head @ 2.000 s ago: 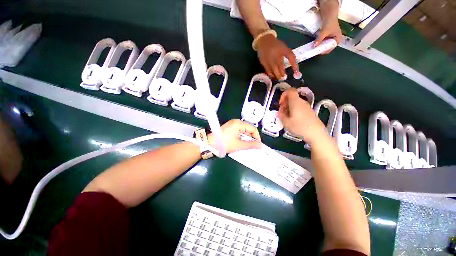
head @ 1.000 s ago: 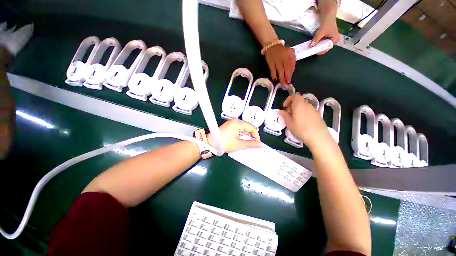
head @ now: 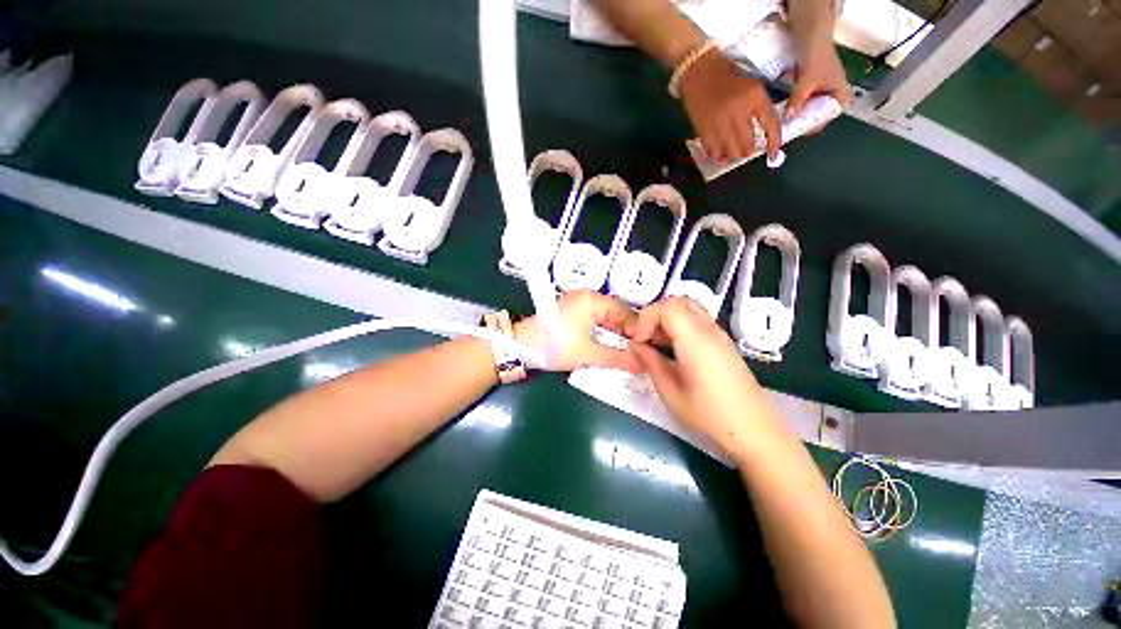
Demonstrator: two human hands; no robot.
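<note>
My left hand (head: 578, 332) is closed on a white label sheet (head: 625, 388) over the near edge of the belt. My right hand (head: 686, 356) is beside it, its fingertips meeting at the top end of the sheet by my left fingers; whether a label is between them is hidden. White plastic housings (head: 768, 307) with long open loops and round discs lie in a row on the dark green conveyor belt (head: 492, 289), just beyond my hands. A stack of label sheets (head: 559, 568) lies flat on the near bench.
A white hose (head: 498, 111) arches down close in front. Across the belt, another person's hands (head: 738, 113) hold a white strip. Rubber bands (head: 875, 498) and bubble wrap (head: 1045, 553) lie at right. A metal post (head: 953, 55) stands at upper right.
My right hand has moved from the housings back to the sheet at my left hand. The housings have shifted left. The other person's hand has drawn back from the housings to their strip.
</note>
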